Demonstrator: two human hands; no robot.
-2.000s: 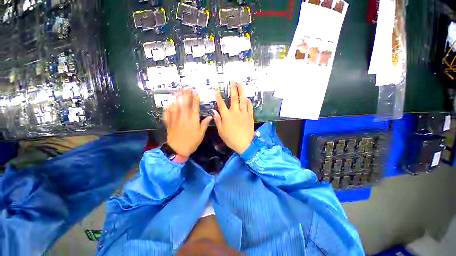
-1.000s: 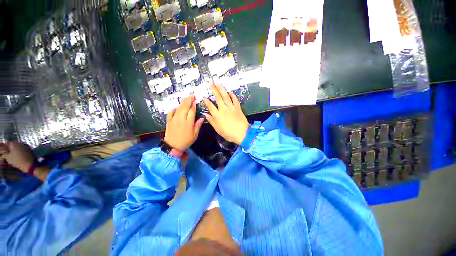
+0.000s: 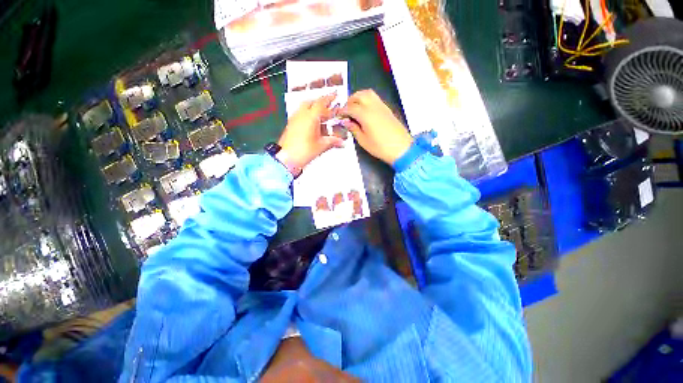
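The white backing sheets (image 3: 329, 176) lie in front of me on the green mat, with rows of copper-coloured stickers (image 3: 339, 202) at the near and far ends. My left hand (image 3: 308, 133) rests on the sheet from the left, fingers bent near its middle. My right hand (image 3: 374, 126) meets it from the right, its fingertips at a small dark copper piece (image 3: 339, 131) between the hands. Whether either hand grips the piece cannot be told. The tray of circuit boards (image 3: 159, 152) lies at the left, its near right part hidden by my left sleeve.
Stacked glossy trays (image 3: 45, 232) stand far left. A thick sheet pack (image 3: 299, 30) lies beyond the sheets, with tweezers (image 3: 258, 76) at its near edge. Bagged amber strips (image 3: 457, 90) lie right. A grey fan (image 3: 659, 82) and cables (image 3: 588, 37) are far right; a dark tray (image 3: 524, 232) sits below the edge.
Both hands have left the near edge of the board tray and moved right onto the backing sheets. The view has turned right, bringing the fan and sheet pack into sight.
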